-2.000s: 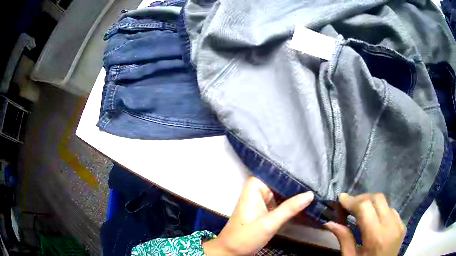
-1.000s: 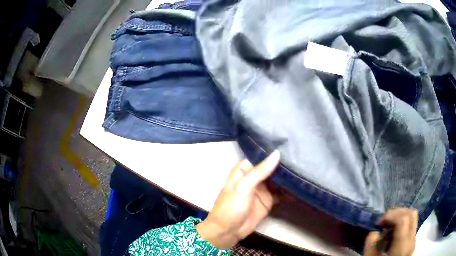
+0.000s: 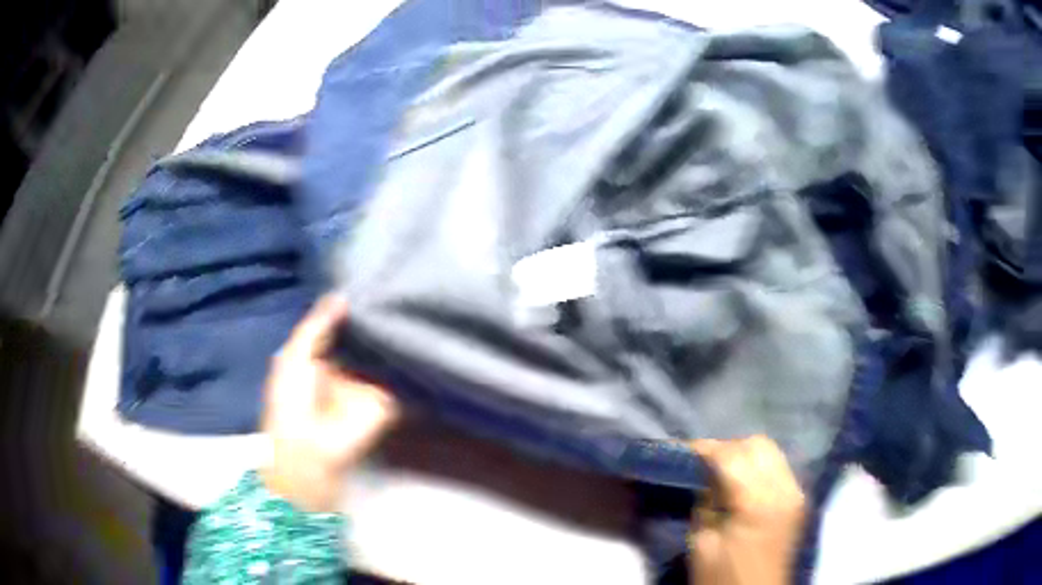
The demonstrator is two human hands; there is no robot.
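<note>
A denim jacket (image 3: 457, 229) lies inside out across the white table, its pale grey-blue inside up. A white care label (image 3: 555, 273) shows near its middle. My left hand (image 3: 326, 406) grips the dark blue hem (image 3: 491, 423) at its left part, thumb on top. My right hand (image 3: 748, 503) grips the hem farther right, near the bottom of the picture. The hem between them is lifted a little off the table. The picture is blurred, and I cannot tell whether my right hand also holds a tool.
Stacked folded denim garments (image 3: 211, 286) lie at the table's left. More dark denim (image 3: 971, 149) lies in a loose heap at the right. The white table's edge (image 3: 103, 423) curves at the left. A grey bin (image 3: 103, 149) stands beyond it.
The view has swung, so the label and stack sit lower. My left hand has moved left along the hem and grips it. The hem is stretched between both hands, and more jacket is in view.
</note>
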